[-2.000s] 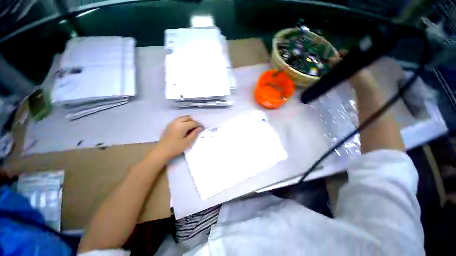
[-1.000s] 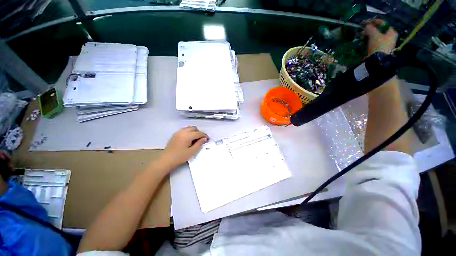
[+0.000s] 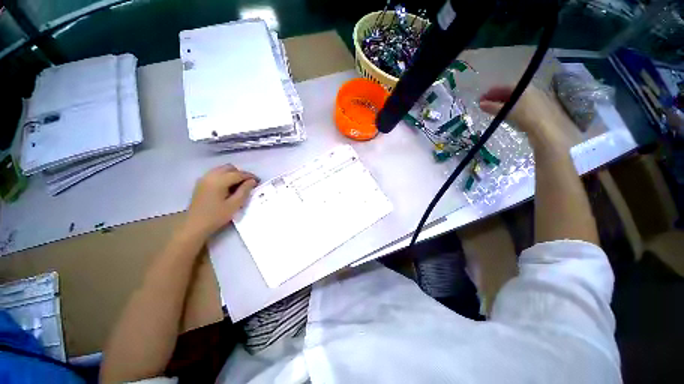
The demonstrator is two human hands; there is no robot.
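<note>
A flat white plastic housing [image 3: 311, 214] lies on the pale work mat in front of me. My left hand [image 3: 220, 196] rests at its upper left corner with curled fingers; whether it grips anything there is hidden. My right hand [image 3: 517, 107] is above the bubble wrap at the right, partly behind the black cord, with no object visible in it. Several green circuit boards with wires [image 3: 454, 129] lie loose on the bubble wrap [image 3: 499, 180]. The black electric screwdriver [image 3: 427, 64] hangs in front of the orange screw bowl [image 3: 358, 109].
Two white housing stacks [image 3: 236, 82] [image 3: 82, 116] stand at the back and left. A pale yellow basket [image 3: 367, 46] holds wired boards. A crumpled clear bag [image 3: 583, 94] lies far right. A blue sleeve [image 3: 30, 356] and another housing [image 3: 37, 311] are at lower left.
My right hand has come back from beyond the basket toward me. Green wired boards now lie on the bubble wrap. The view has shifted; my left hand stays at the housing's corner.
</note>
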